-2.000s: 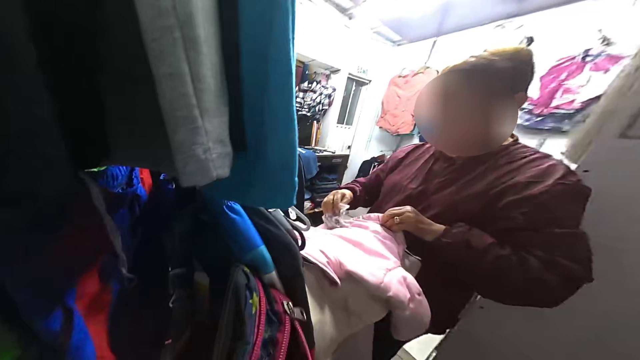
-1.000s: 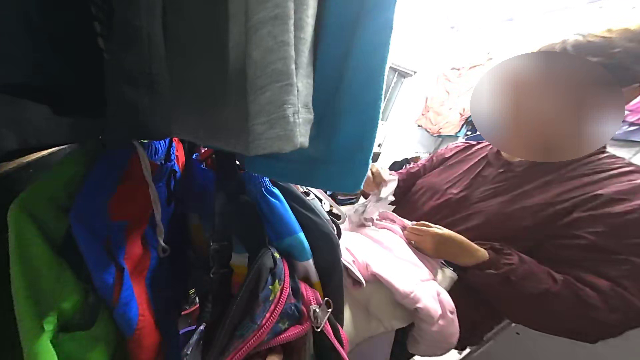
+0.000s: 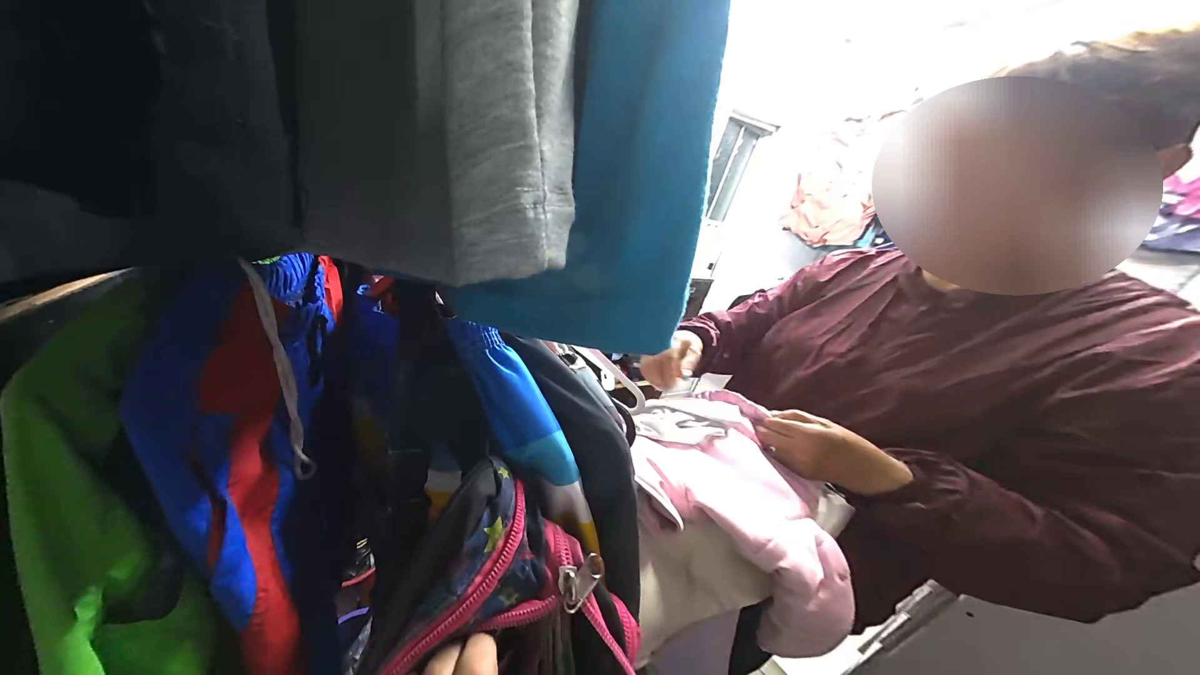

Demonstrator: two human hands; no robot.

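Observation:
At the bottom edge only a few fingertips show, apparently of my left hand (image 3: 462, 656). They lie against the opening of a dark, star-patterned bag (image 3: 497, 534) with pink zippers; the rest of that hand is out of frame, so its grip is hidden. My right hand is out of view. Just right of the bag, a pale pink garment (image 3: 741, 506) is draped over cream fabric (image 3: 689, 581). Across from me a person in a maroon top (image 3: 937, 403) has one hand on the pink garment and the other beside a small white tag or paper (image 3: 710, 382).
Grey trousers (image 3: 511, 141) and a teal garment (image 3: 647, 178) hang low in front of the view. Green (image 3: 75, 487) and blue-and-red garments (image 3: 253, 450) hang at the left. A white hanger (image 3: 614, 375) is near the pink garment. More clothes hang on the far wall.
Fingertips have come into view at the bottom by the bag. The view has swung left and downward since two seconds ago. The other person's hands stay at the pink garment.

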